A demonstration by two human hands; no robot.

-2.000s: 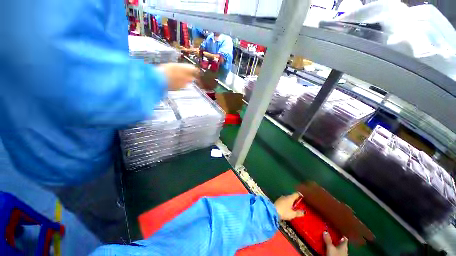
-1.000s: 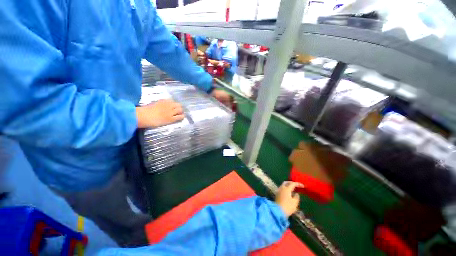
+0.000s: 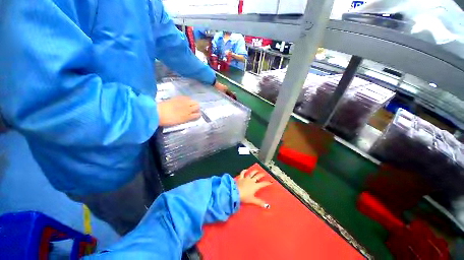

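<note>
My left hand point(image 3: 253, 188) lies with fingers spread on the red mat point(image 3: 285, 228), near its far corner, and holds nothing. My right hand is not in view. A red box with an open brown lid point(image 3: 297, 158) is on the green conveyor belt point(image 3: 325, 190), beyond the mat and behind the grey post. A second red box point(image 3: 379, 209) with a dark brown lid is farther right on the belt, blurred. Another reddish piece point(image 3: 417, 241) shows at the lower right, too blurred to tell.
A worker in a blue smock point(image 3: 102, 96) stands at left, one hand on stacked clear trays point(image 3: 203, 132). A grey upright post point(image 3: 290, 81) rises at the table edge. A white slip point(image 3: 244, 151) lies beside it. Wrapped tray stacks point(image 3: 422, 142) stand beyond the belt. A blue stool point(image 3: 38, 236) is lower left.
My left hand has moved from the box on the belt back onto the red mat. My right hand has left the view. The boxes now sit farther up and left.
</note>
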